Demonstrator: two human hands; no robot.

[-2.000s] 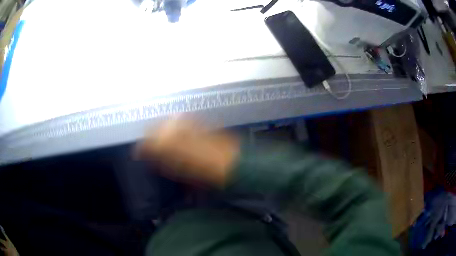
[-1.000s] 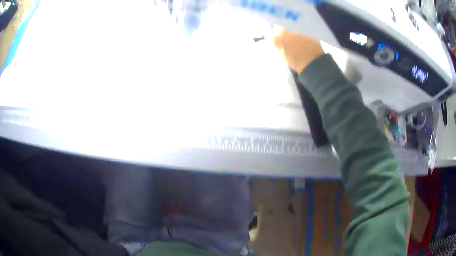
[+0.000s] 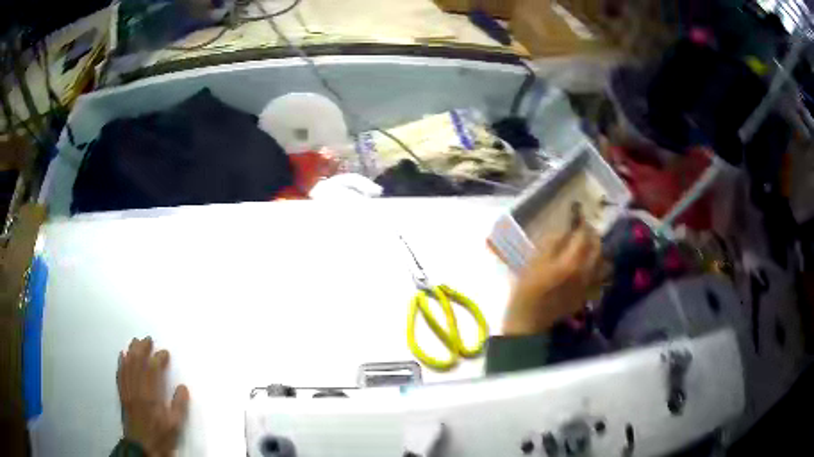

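Observation:
My left hand (image 3: 150, 397) lies flat on the white table (image 3: 268, 277) at the lower left, empty, with the thumb apart. My right hand (image 3: 555, 275) reaches past the machine to the near side of an open white box (image 3: 525, 234). Its fingertips are over the box, by a small dark item (image 3: 577, 212); blur hides whether they grip it. Scissors with yellow loop handles (image 3: 448, 327) lie on the table left of my right hand, blades pointing away.
The white sewing machine head (image 3: 500, 412) spans the near right. A pale trough (image 3: 402, 78) behind the table holds black cloth (image 3: 183, 153), a white disc (image 3: 303, 123), and red and pale packets. Dark thread cones with pink ends (image 3: 638, 268) stand right of my right hand.
The view has swung up and forward to the table's back. My right hand has moved from beside the machine head to the box. My left hand has come into view on the table.

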